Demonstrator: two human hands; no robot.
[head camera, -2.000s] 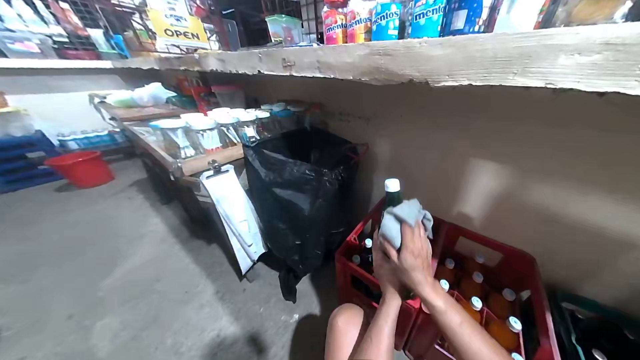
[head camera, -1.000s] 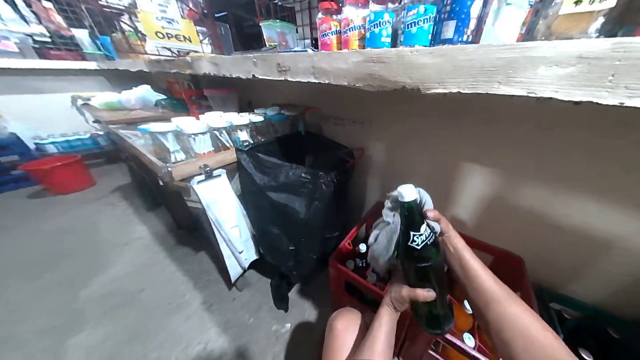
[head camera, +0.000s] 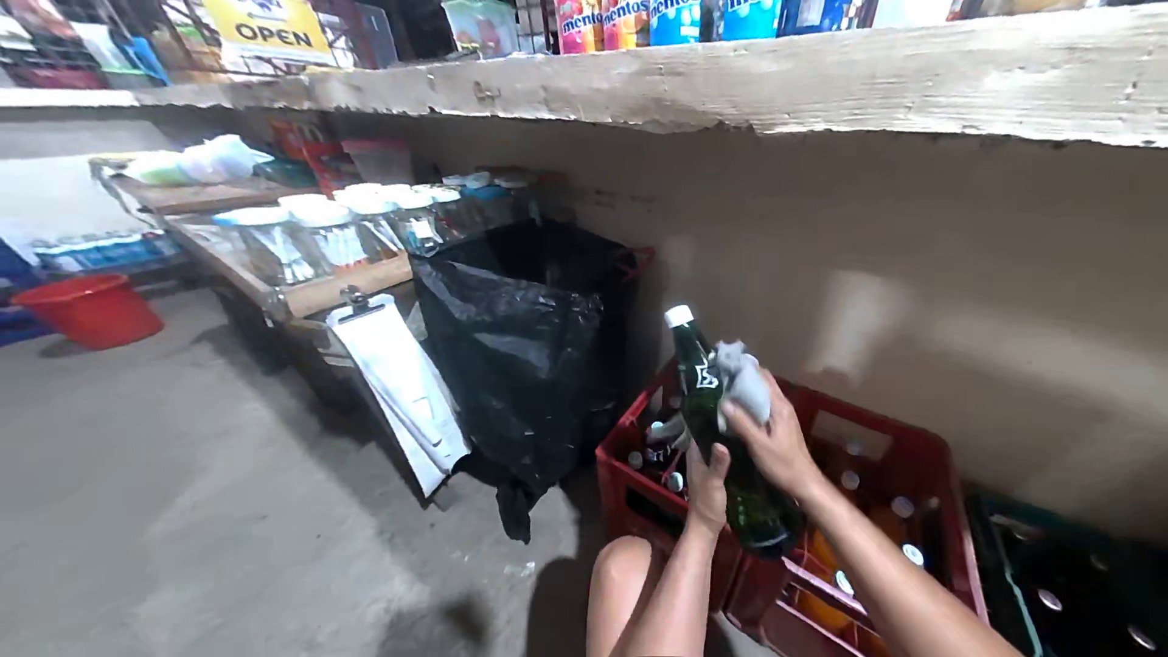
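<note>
A green glass Sprite bottle (head camera: 698, 401) with a white cap leans to the left above a red plastic bottle crate (head camera: 630, 511). My left hand (head camera: 708, 484) grips the bottle around its middle, from the left side. On the right, my right hand (head camera: 771, 438) holds a grey cloth (head camera: 746, 388) against the upper part of the bottle. Dark bottles with pale caps stand in the left part of the crate area, and orange bottles (head camera: 821, 607) stand in the right part. The bottle's base is over the crate's divider.
Left of the crate stands a bin lined with a black plastic bag (head camera: 520, 365). A clipboard with papers (head camera: 401, 392) hangs from a wooden table bearing lidded jars (head camera: 315, 228). A rough ledge (head camera: 730, 91) runs overhead. A dark green crate (head camera: 1013, 566) sits at right; a red bucket (head camera: 91, 310), far left.
The bottle, upright a second ago, now tilts with its cap to the left. The cloth has moved from the bottle's left side to its right side. Two seconds ago both hands were around the cloth near the bottle.
</note>
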